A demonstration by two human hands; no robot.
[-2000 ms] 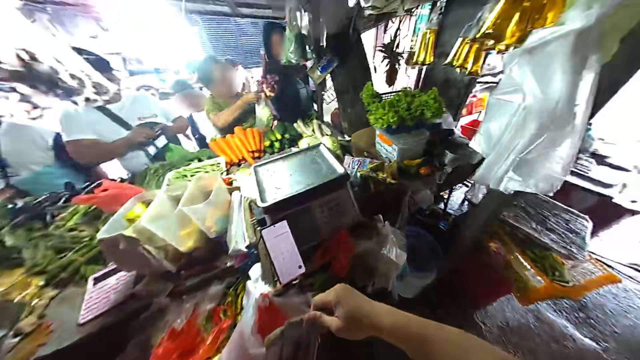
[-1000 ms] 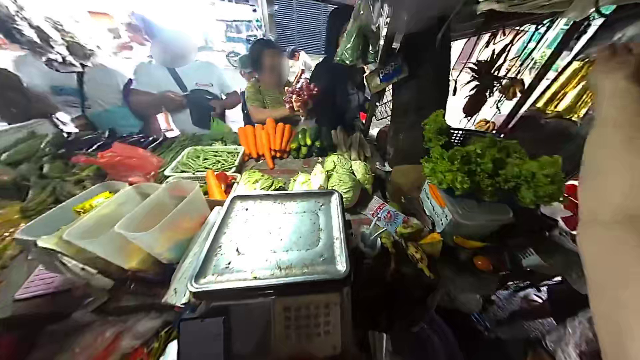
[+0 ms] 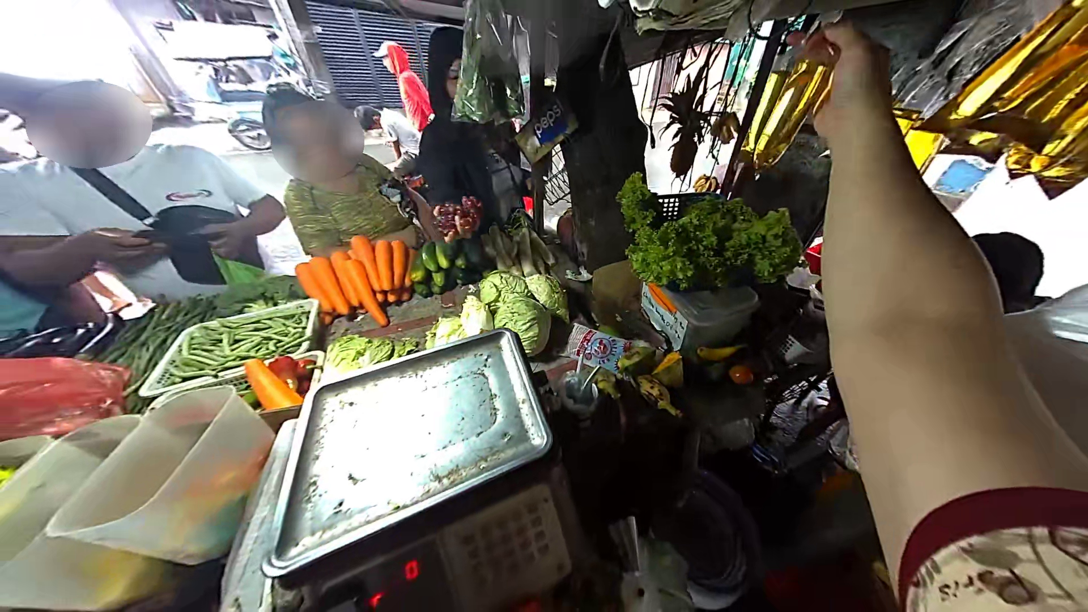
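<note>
My right arm reaches up along the right side, and my right hand is at a hanging plastic pack of golden liquid; whether the fingers grip it is unclear. My left hand is out of view. In front of me stands a digital scale with a steel pan; a few specks lie on the pan. Behind it are heads of cabbage, carrots and cucumbers. Green beans fill a white basket to the left. Leafy lettuce sits on a plastic container to the right.
Translucent plastic bins stand left of the scale, near a red plastic bag. Several people stand across the stall. A dark post rises behind the produce. More golden packs and a bag of greens hang overhead.
My right hand was low beside the scale two seconds ago and is now raised at the hanging packs. The view has swung, and the phone seen earlier on the scale is no longer visible.
</note>
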